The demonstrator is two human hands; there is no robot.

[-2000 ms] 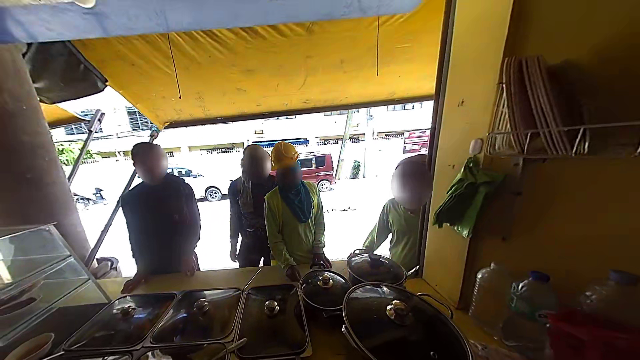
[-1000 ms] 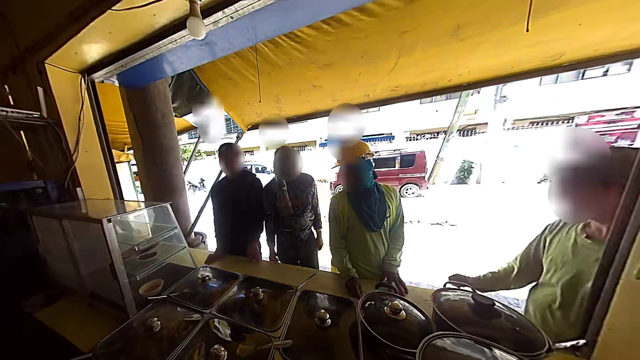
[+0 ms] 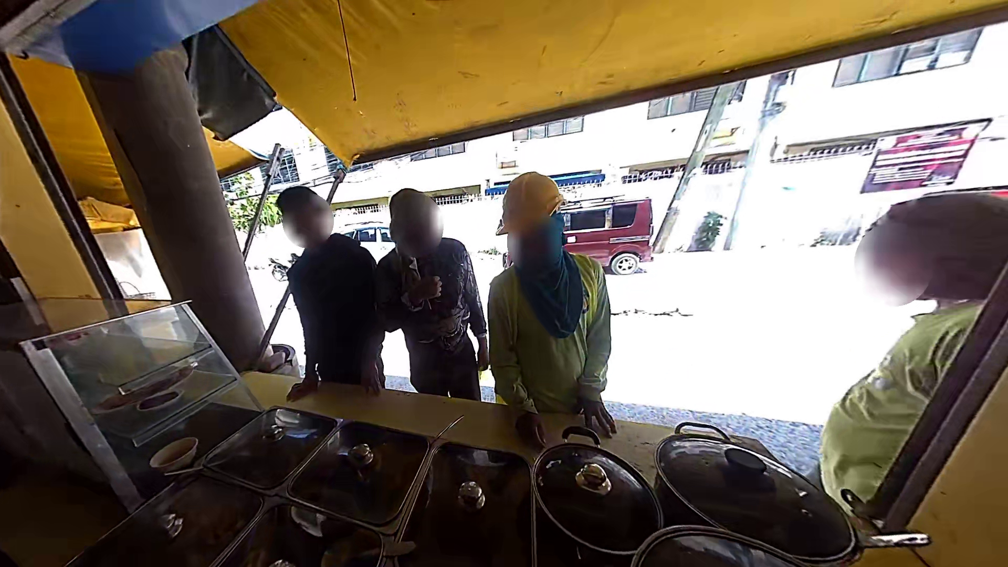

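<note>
Neither my left hand nor my right hand shows in the head view. Below me, several rectangular food trays with lids stand side by side, among them a middle tray (image 3: 358,472) and a longer one (image 3: 466,512) to its right. A round pot with a glass lid (image 3: 597,496) stands beside them, and a wider lidded pot (image 3: 752,492) is at the right. The lid of another pot (image 3: 713,550) is cut off by the lower edge. A spoon handle (image 3: 449,429) sticks out between two trays.
A glass display case (image 3: 142,378) with bowls stands left. Across the yellow counter ledge (image 3: 339,402), three people stand, one in a hard hat (image 3: 531,201), hands on the ledge. Another person in green (image 3: 898,394) is at the right, behind the window frame. A concrete column (image 3: 177,197) rises at left.
The view has swung about. The person at the right no longer has a hand at the wide pot and now faces left. The second person from the left has raised a hand to the chest.
</note>
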